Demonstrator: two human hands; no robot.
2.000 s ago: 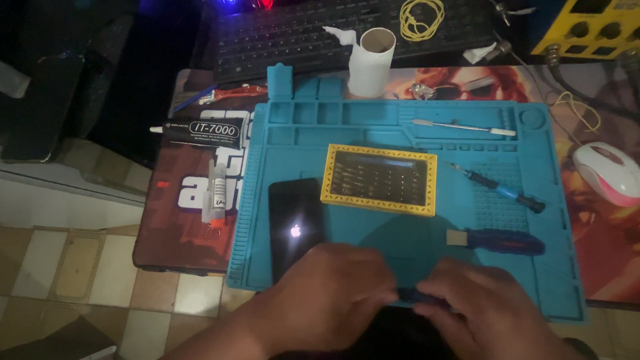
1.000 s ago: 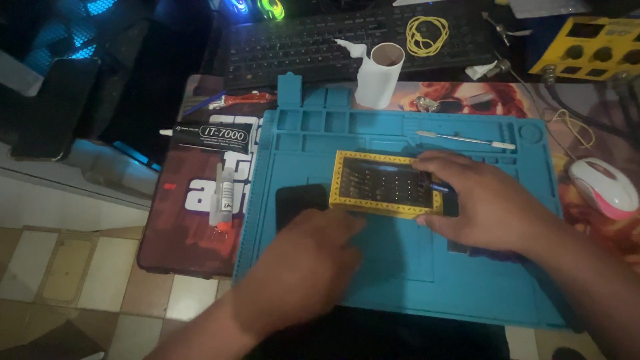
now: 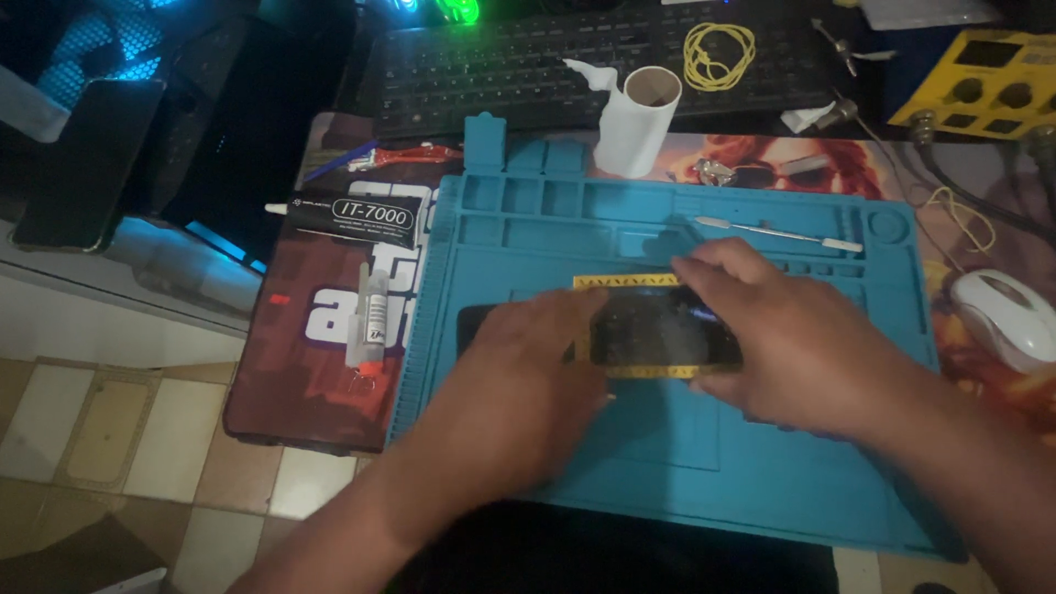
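Note:
A yellow-framed bit case with a dark clear lid (image 3: 660, 326) lies over the teal silicone repair mat (image 3: 652, 454). My right hand (image 3: 784, 338) grips its right end, thumb and fingers on opposite long edges. At its left end is my left hand (image 3: 528, 379), fingers on the frame. A dark smartphone (image 3: 474, 322) lies mostly hidden under and behind my left hand. Above the case, a double-ended metal spudger (image 3: 780, 234) rests on the mat. The screwdriver and the blue-handled tool are hidden by my right hand and forearm.
To the left are a black glue tube (image 3: 355, 216) and a syringe (image 3: 373, 322). Behind the mat stand a cardboard roll with white paper (image 3: 635, 124) and a black keyboard (image 3: 511, 70). A white mouse (image 3: 1006, 318) and a yellow instrument (image 3: 982, 87) are at the right.
Both hands were together at the mat's near edge, two seconds ago, and are now at the bit case. The right hand took hold of it; the left has since moved onto its left end.

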